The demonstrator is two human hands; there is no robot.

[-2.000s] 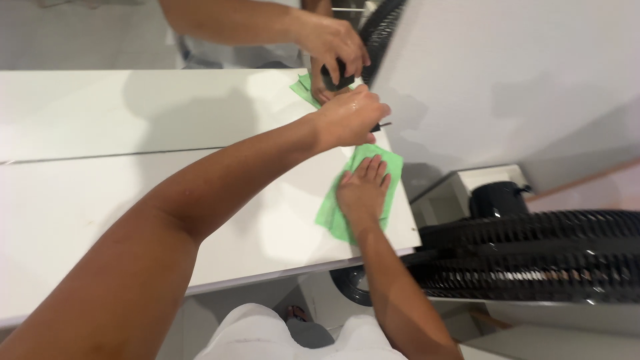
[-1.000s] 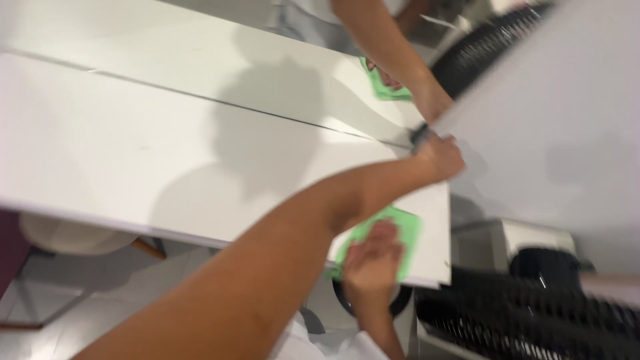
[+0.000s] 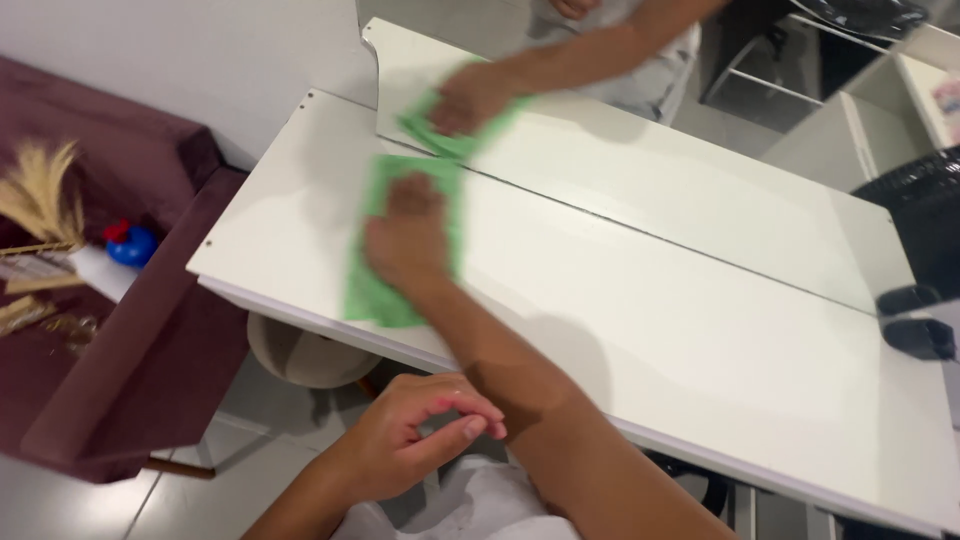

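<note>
A green cloth (image 3: 367, 292) lies spread on the white tabletop (image 3: 675, 330), near its left end and against the seam with the mirror. My right hand (image 3: 412, 232), blurred, presses down on this cloth with the palm. Close to my body, below the table's front edge, my left hand (image 3: 442, 427) is raised beside my right forearm. It is empty, with loosely curled fingers and the thumb close to the fingertips. A small black object (image 3: 919, 339) stands at the right end of the tabletop by the mirror; its kind is unclear.
The mirror (image 3: 675, 180) behind the table reflects my arm, the cloth and shelving. On the left a maroon sofa (image 3: 172, 322) holds dried grass (image 3: 37, 191), a blue-and-red object (image 3: 131, 244) and other items. A light round stool (image 3: 300, 352) is partly under the table.
The view has swung toward the table's left end. My right hand and the cloth have moved there from the right end. My left hand has come back from the mirror side toward my body.
</note>
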